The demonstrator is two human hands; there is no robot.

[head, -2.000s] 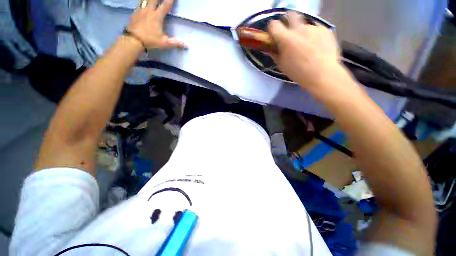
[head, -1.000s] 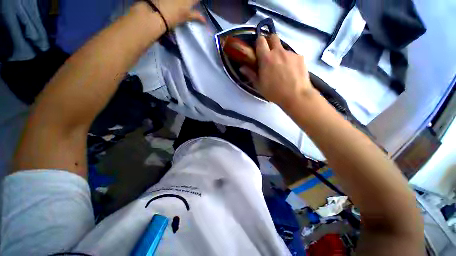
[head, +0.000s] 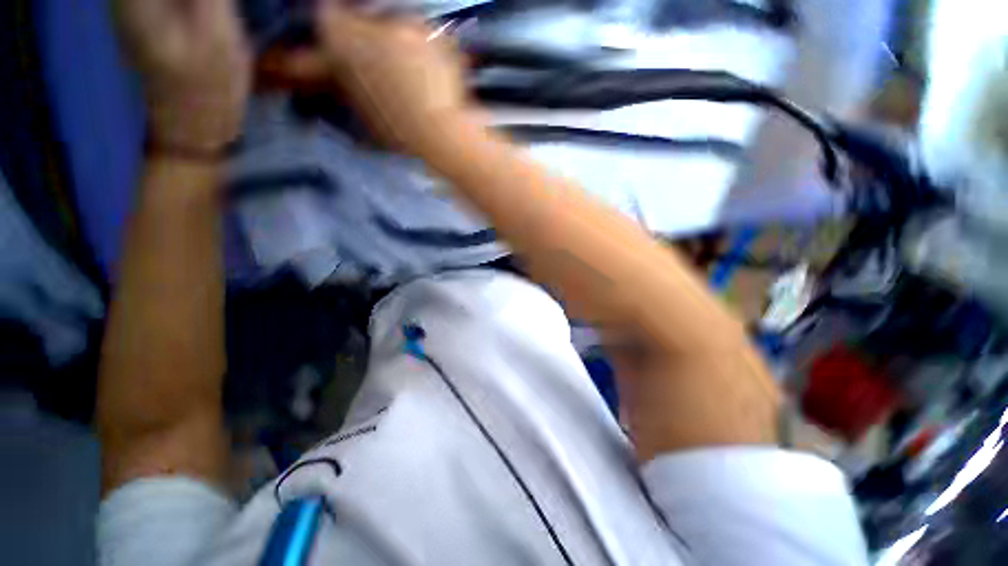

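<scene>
The unfinished garment (head: pixel 652 149) lies across the table with its pale inside up and dark strips running across it. My right hand (head: pixel 387 66) is closed around the steam iron (head: pixel 290 69), whose reddish-brown handle shows at the upper left; its soleplate is blurred and mostly hidden. The black hose (head: pixel 663 86) runs from the iron to the right over the garment. My left hand (head: pixel 190 55) is at the top left edge beside the iron, blurred and partly cut off; its fingers cannot be made out.
The lavender-blue table cover (head: pixel 801 166) shows at the right. A red bundle (head: pixel 849 392) and dark and pale scraps lie low at the right. Pale cloth (head: pixel 39 260) hangs at the far left. The wearer's white shirt fills the lower middle.
My right hand and the iron have moved left across the garment, close to my left hand. The view has shifted and blurred. The hose now stretches across the garment.
</scene>
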